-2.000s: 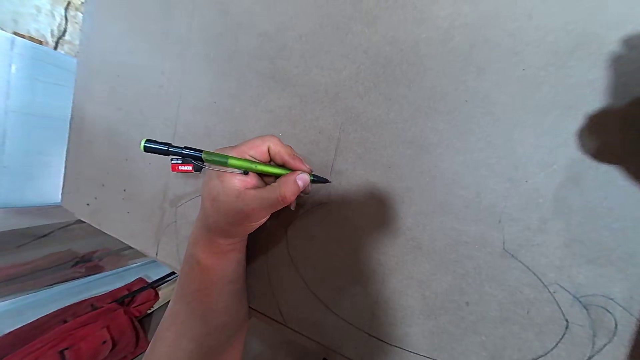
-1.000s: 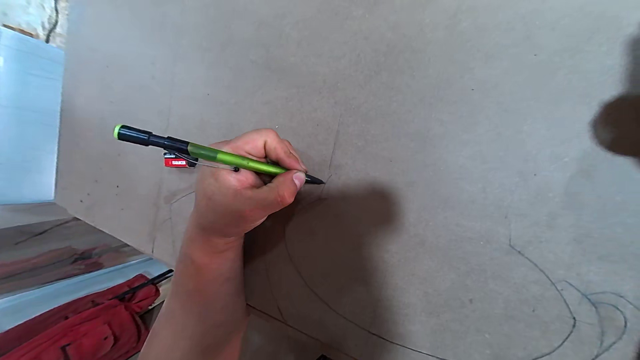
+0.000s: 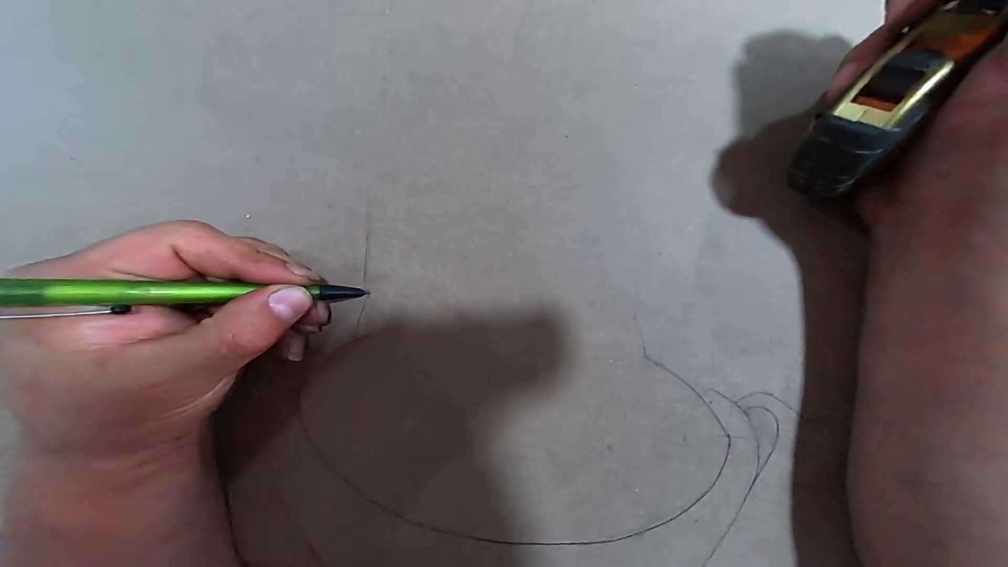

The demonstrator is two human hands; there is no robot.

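Observation:
Between the thumb and fingers of my left hand (image 3: pixel 165 346) is a green mechanical pencil (image 3: pixel 142 292) with a black tip and a metal clip. Its point meets a faint upright pencil line on a flat grey-brown board (image 3: pixel 504 197). At the upper right, my right hand (image 3: pixel 961 134) holds a worn tape measure (image 3: pixel 882 102) with a black, orange and yellowish case; part of the hand is cut off by the frame edge. Below the pencil tip a large curved pencil line sweeps across the board, with smaller loops at its right end.
My right forearm (image 3: pixel 929 378) lies over the right side of the board. Dark shadows of my hands and arms fall on the drawn lines at lower middle and beside the tape measure.
My right hand with the tape measure has come into view at the upper right, where only a shadow showed before. The view has shifted; the red cloth is out of sight.

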